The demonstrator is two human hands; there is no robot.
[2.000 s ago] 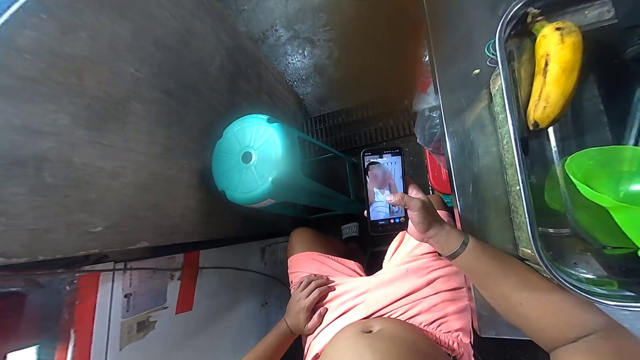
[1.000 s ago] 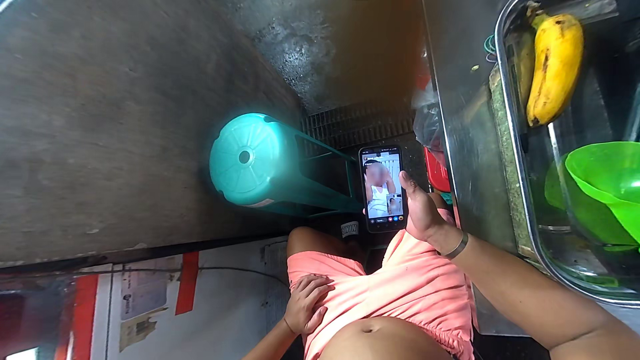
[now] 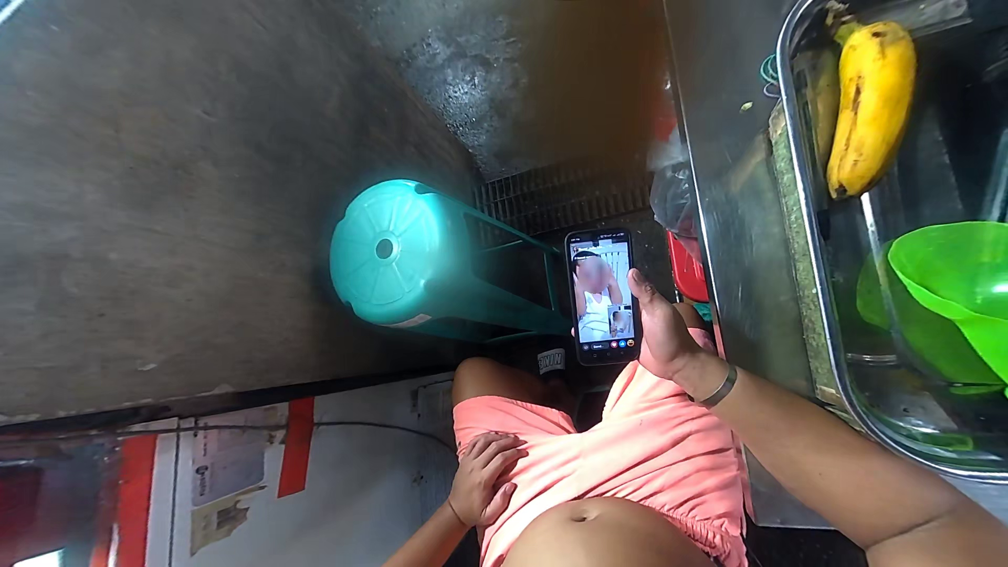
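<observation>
My right hand (image 3: 665, 335) holds a dark-framed smartphone (image 3: 602, 299) upright above my lap, its thumb along the right edge of the phone. The lit screen shows a person in a white top, with a small inset picture near the bottom. My left hand (image 3: 487, 476) rests on the pink shorts (image 3: 630, 449) at my thigh, fingers loosely spread and holding nothing. A metal bracelet (image 3: 720, 386) is around my right wrist.
A teal plastic stool (image 3: 386, 248) stands left of the phone. At right, a metal counter (image 3: 728, 236) bears a clear-walled case (image 3: 819, 291) with a yellow banana (image 3: 874, 106) and green bowl (image 3: 961, 291). A floor grate (image 3: 567, 193) and red plastic object (image 3: 687, 268) lie beyond.
The right thumb was over the phone's screen two seconds ago and is now at its right edge. The picture on the screen has changed. My left hand stays on the shorts.
</observation>
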